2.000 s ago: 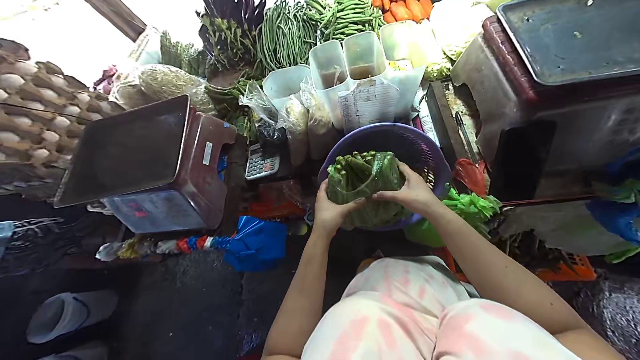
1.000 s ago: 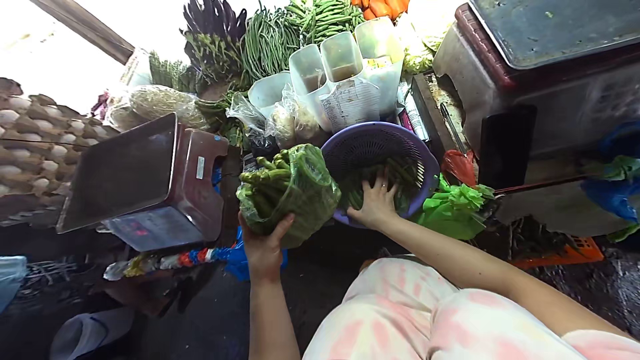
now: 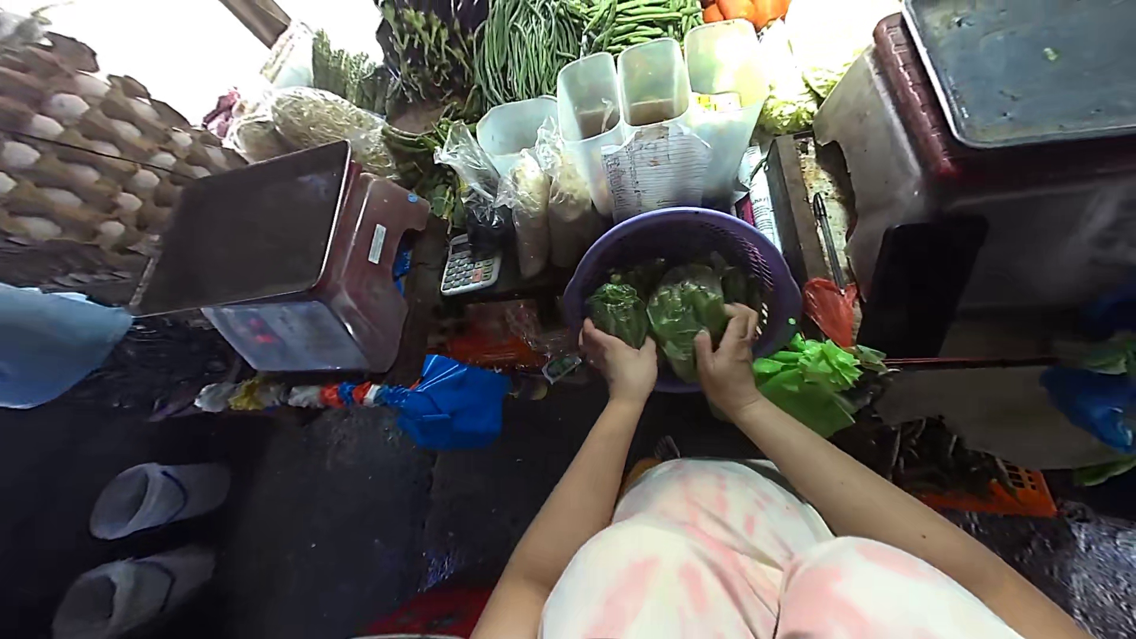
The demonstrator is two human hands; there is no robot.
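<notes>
A purple plastic basket (image 3: 679,222) stands in front of my lap, with green vegetables inside it. At its left side my left hand (image 3: 621,359) grips a bundle of green vegetables in clear plastic (image 3: 619,312). Just beside it, my right hand (image 3: 729,359) holds a larger plastic bag of green vegetables (image 3: 685,311). Both bundles are in or over the basket, close together. The lower part of each bundle is hidden by my fingers. A green plastic bag (image 3: 812,390) hangs at the basket's lower right.
Left of the basket lie a calculator (image 3: 470,266) and a blue plastic bag (image 3: 454,404). Clear plastic containers (image 3: 652,80) stand behind it. Upturned crates with trays (image 3: 257,231) flank both sides, with egg trays (image 3: 80,160) far left. A pen (image 3: 830,240) lies right of the basket.
My left hand has moved right, from beside the basket to the basket, with a bundle in it. My right hand, earlier reaching into the basket, now holds a bag of vegetables.
</notes>
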